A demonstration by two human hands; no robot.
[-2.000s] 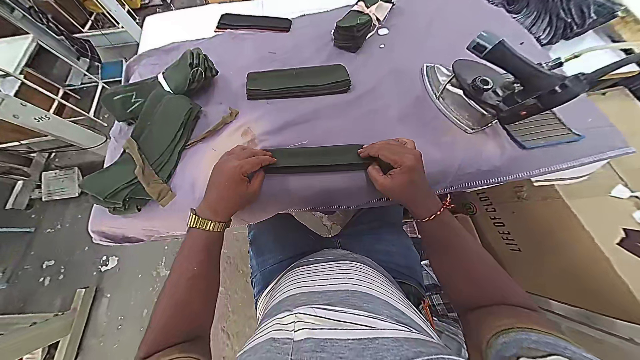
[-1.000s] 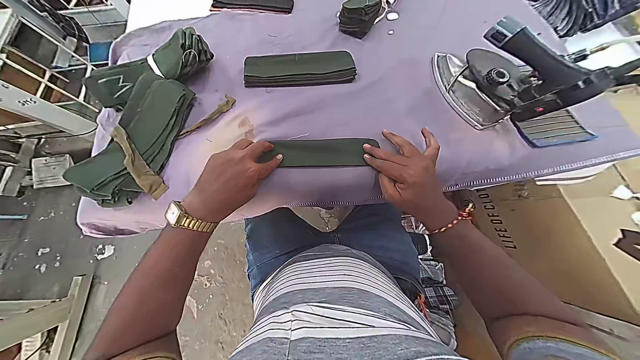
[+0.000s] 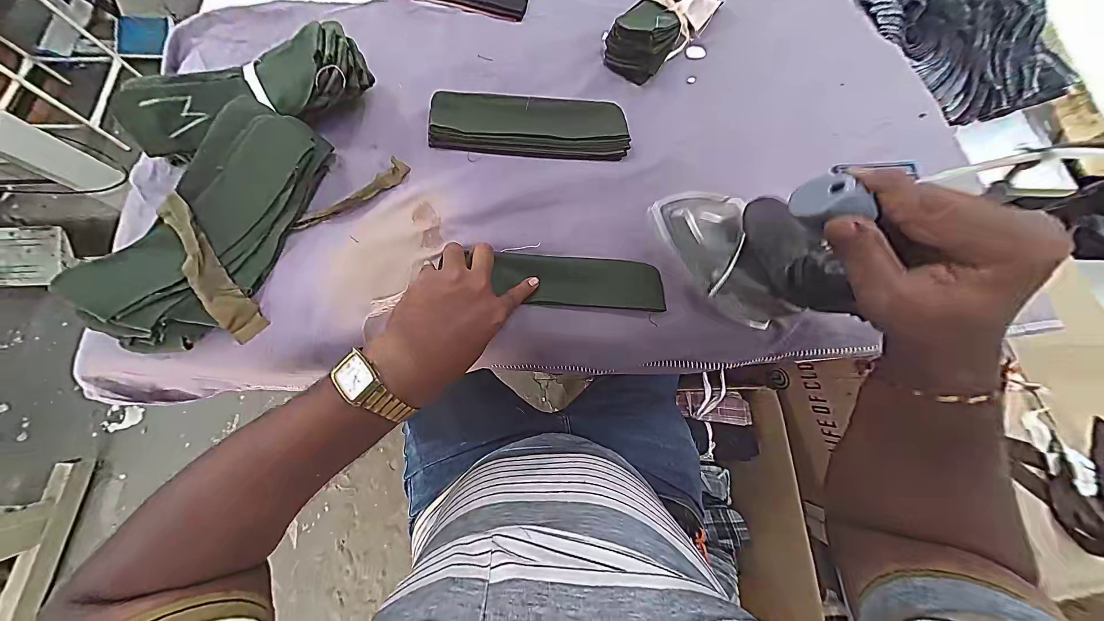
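A folded dark green fabric strip (image 3: 595,282) lies near the front edge of the cloth-covered table (image 3: 742,103). My left hand (image 3: 453,315) rests on its left end, fingers spread and pressing down. My right hand (image 3: 931,250) grips the handle of a clothes iron (image 3: 733,254), just right of the strip; the iron is blurred, and whether it touches the cloth I cannot tell. Beyond the strip lies a stack of similar green pieces (image 3: 528,125). A small tied bundle of green pieces (image 3: 642,39) sits farther back.
At the left lie a green fabric bundle with a white band (image 3: 250,82) and layered green pieces (image 3: 228,207) with an olive strip (image 3: 207,276). Patterned fabric (image 3: 975,52) is piled at the back right. A cardboard box (image 3: 776,509) stands below the table's right side.
My right hand has left the strip's right end and now holds the iron, which has moved left from its place on the right. My left hand stays at the strip's left end.
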